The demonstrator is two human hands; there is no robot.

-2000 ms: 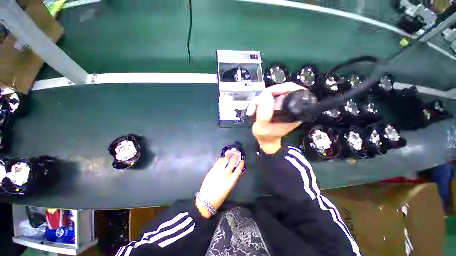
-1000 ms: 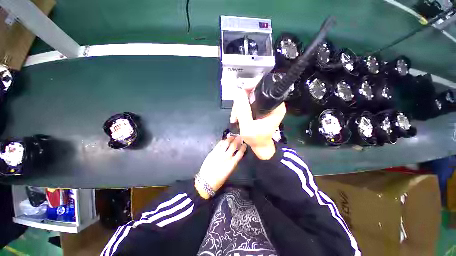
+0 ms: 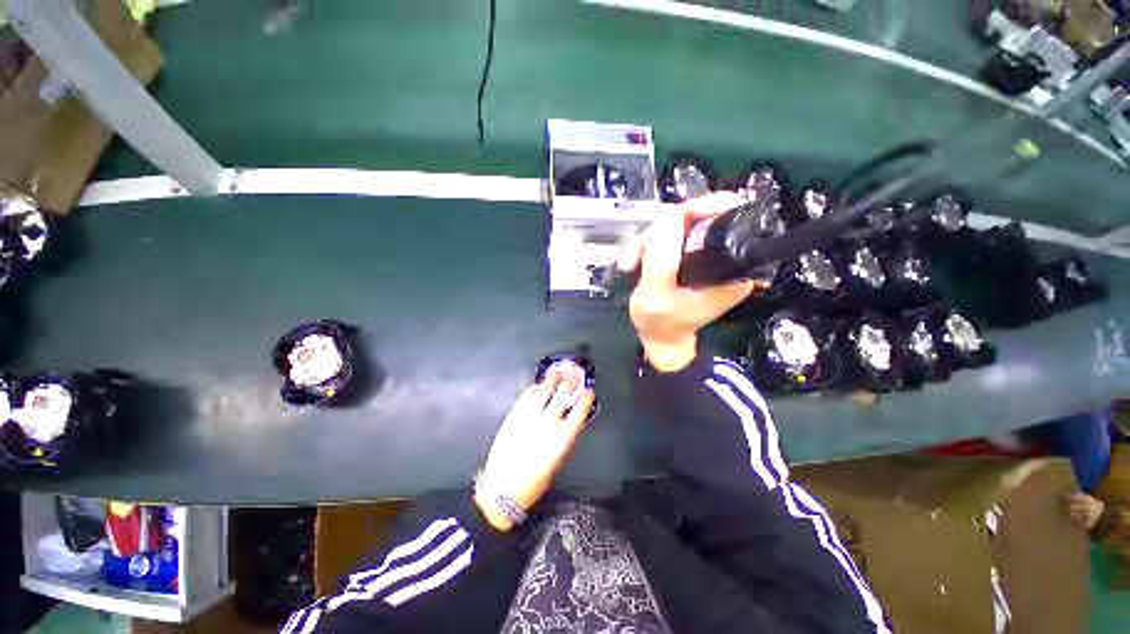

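Note:
A round black unit (image 3: 568, 369) with a pale centre lies on the bench in front of me. My left hand (image 3: 537, 434) rests on it with the fingers over its face, hiding much of it. My right hand (image 3: 673, 287) grips the black electric screwdriver (image 3: 740, 244), raised to the right of that unit, close to the tray of the pale screw feeder (image 3: 602, 208). The screwdriver's tip is blurred and hard to make out. Another round unit (image 3: 315, 362) stands alone on the bench at left.
Rows of round black units (image 3: 793, 347) stand at right. More units (image 3: 45, 415) are at the far left. An open drawer bin (image 3: 112, 601) is below the bench edge. A cardboard carton (image 3: 923, 545) is at lower right. A person's hand (image 3: 1083, 509) shows at far right.
One second ago the screwdriver was over the unit by my left hand; now my right hand has moved it up and right, beside the feeder. The view has shifted too. My left hand stays on the unit.

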